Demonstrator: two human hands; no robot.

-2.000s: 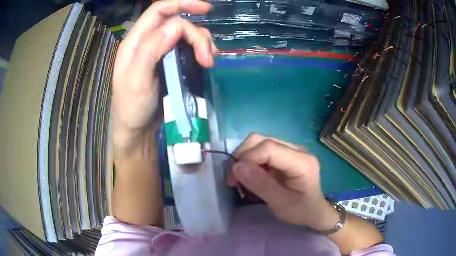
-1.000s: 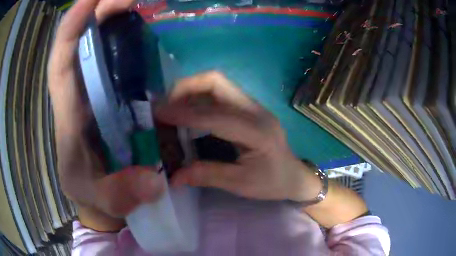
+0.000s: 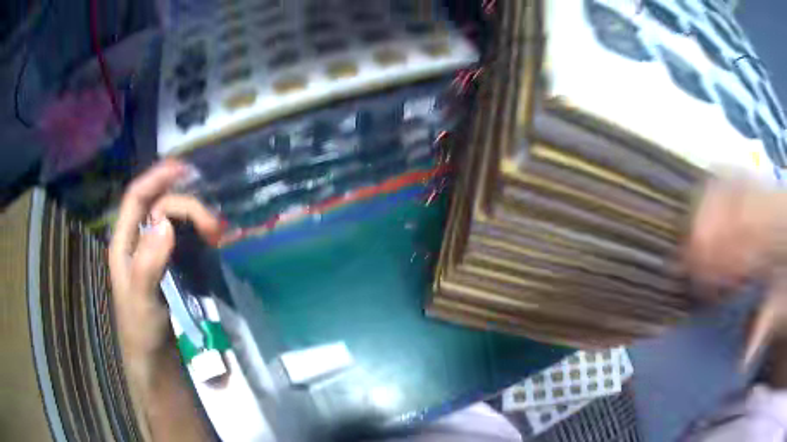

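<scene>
My left hand (image 3: 154, 259) holds the upper part of the tape dispenser (image 3: 203, 315) at the left, with its grey lever, green tape band (image 3: 205, 341) and white end block (image 3: 208, 366). My right hand (image 3: 742, 233) is blurred at the far right, beside the right edge of the tray stack (image 3: 552, 250); whether it holds anything cannot be told. The top loaded foam tray (image 3: 587, 95) is white with rows of dark wired parts.
A foam tray with brown cutouts (image 3: 324, 82) lies at the back on a film-wrapped stack (image 3: 311, 164). Board-backed trays (image 3: 69, 319) stand at the left. A small white box (image 3: 317, 363) lies on the green mat (image 3: 345, 276). A perforated sheet (image 3: 569, 380) is low at the bench edge.
The view has swung toward the back and right. My right hand has left the dispenser and moved far right to the tray stack. My left hand remains on the dispenser.
</scene>
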